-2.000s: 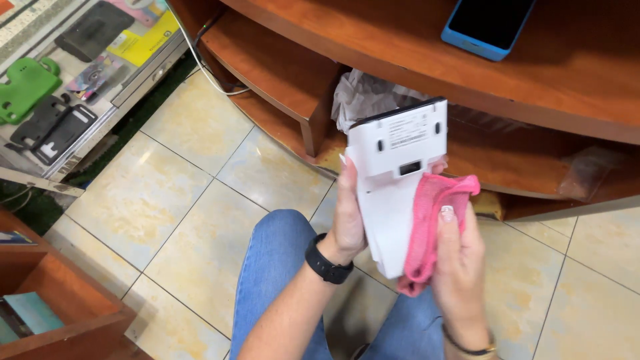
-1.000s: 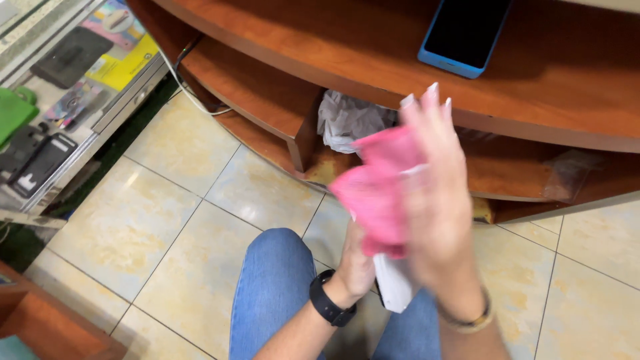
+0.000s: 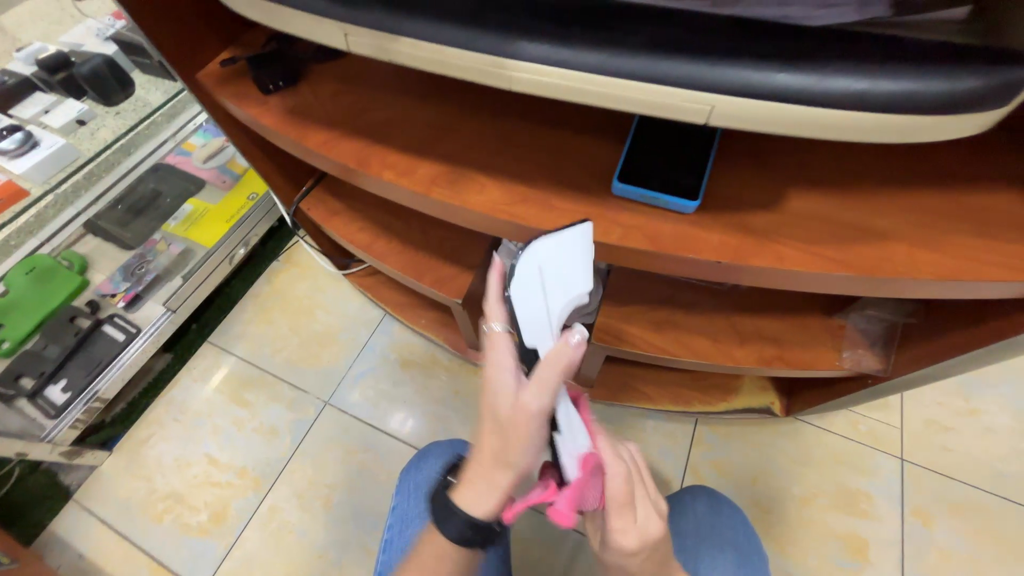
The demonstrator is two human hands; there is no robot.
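Note:
A white handheld device with a black edge is held up on its side above my knees, its side face toward me. My left hand grips its middle, the thumb on the white casing and the fingers behind the black edge. My right hand holds a pink cloth around the lower end of the device. The front face of the device is turned away from view. Both hands are a little blurred.
Curved wooden shelves stand in front, with a blue-edged phone-like device on the upper one. A black padded edge overhangs them. At the left, a glass display case holds phone cases. A crumpled clear plastic bag lies lower right.
The device has turned from showing its back with a label to showing its side. The pink cloth and my right hand have moved down to its lower end. The view has shifted.

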